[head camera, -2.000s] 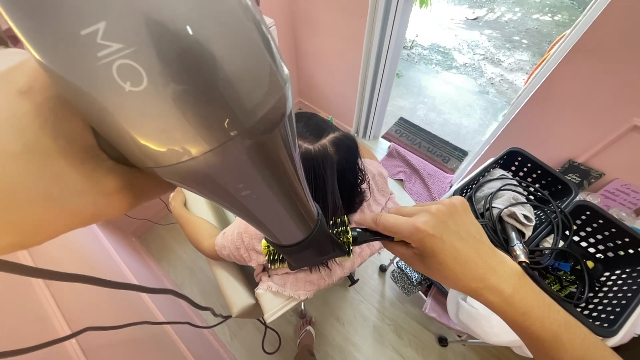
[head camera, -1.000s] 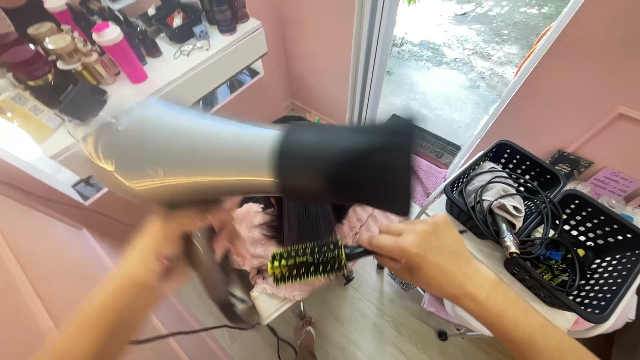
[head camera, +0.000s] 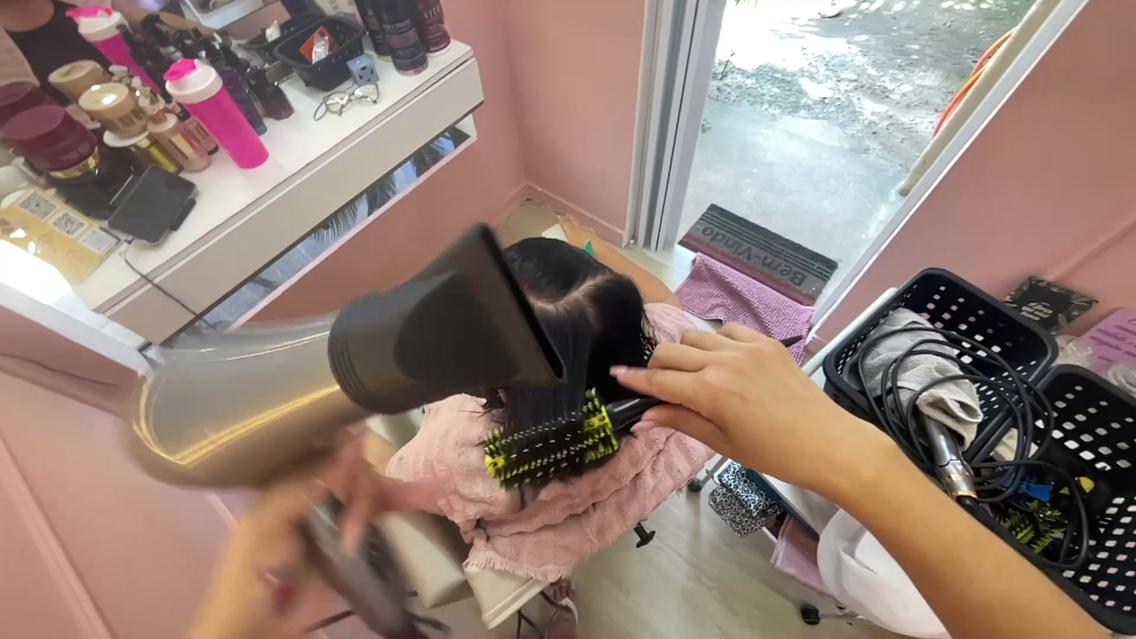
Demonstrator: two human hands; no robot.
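A grey hair dryer (head camera: 257,390) with a black flat nozzle (head camera: 435,333) points right, beside the dark hair (head camera: 568,293) of a seated person. My left hand (head camera: 328,506), blurred, is round the dryer's handle. In my right hand (head camera: 710,390) is the black handle of a round hairbrush (head camera: 550,439) with yellow and black bristles. The brush lies against the lower part of the hair, over a pink towel (head camera: 612,515) on the person's shoulders. The nozzle is a little above the brush and hides part of the hair.
At upper left, a white shelf (head camera: 293,177) holds bottles, jars and a black basket (head camera: 319,53). On the right, a trolley carries black perforated baskets (head camera: 1021,333) with a grey cloth (head camera: 914,373), coiled cord and a metal-barrelled styling tool (head camera: 950,461). A doormat (head camera: 759,253) lies at the doorway.
The dryer, close to the view and pointing down at the brush two seconds ago, has moved left and swung to point right. The brush stays at the hair in my right hand.
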